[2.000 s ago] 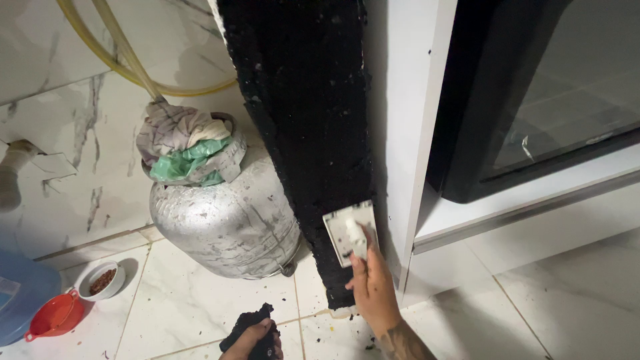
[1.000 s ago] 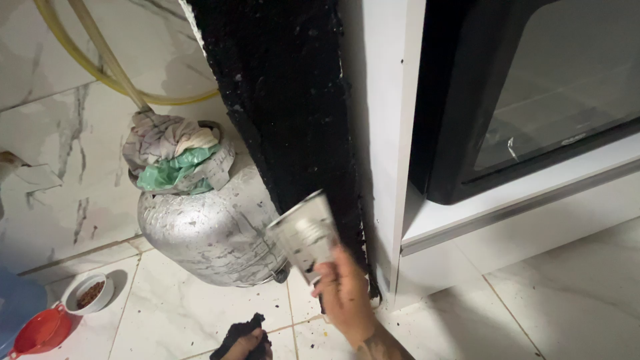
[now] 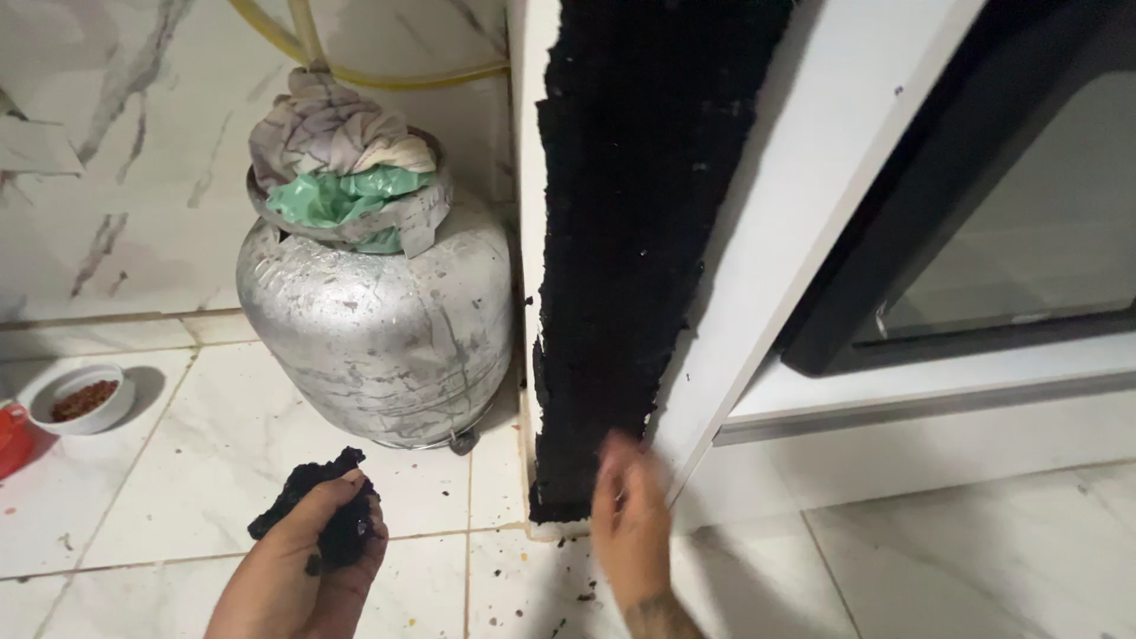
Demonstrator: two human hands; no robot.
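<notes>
My left hand [image 3: 306,555] holds a clump of black, wet-looking material [image 3: 328,510] low at the left, above the floor tiles. Beside the lower right edge of a narrow wall end coated in rough black material [image 3: 635,222] is my right hand [image 3: 632,506], blurred, with its fingers bent. The flat white trowel seen earlier does not show now, and whether the right hand holds anything is unclear. The black coat has ragged edges, with white wall showing along its left side.
A silver gas cylinder [image 3: 382,328] topped with a crumpled cloth [image 3: 337,133] and green plastic [image 3: 351,195] stands left of the wall end. A bowl of brown pellets [image 3: 84,399] and a red object [image 3: 13,439] lie farther left. A white cabinet with a black oven [image 3: 843,293] stands right. Dark crumbs dot the floor.
The white trowel, in my right hand in both earlier frames, is out of sight. My left hand with the black clump shows more fully. The view has shifted.
</notes>
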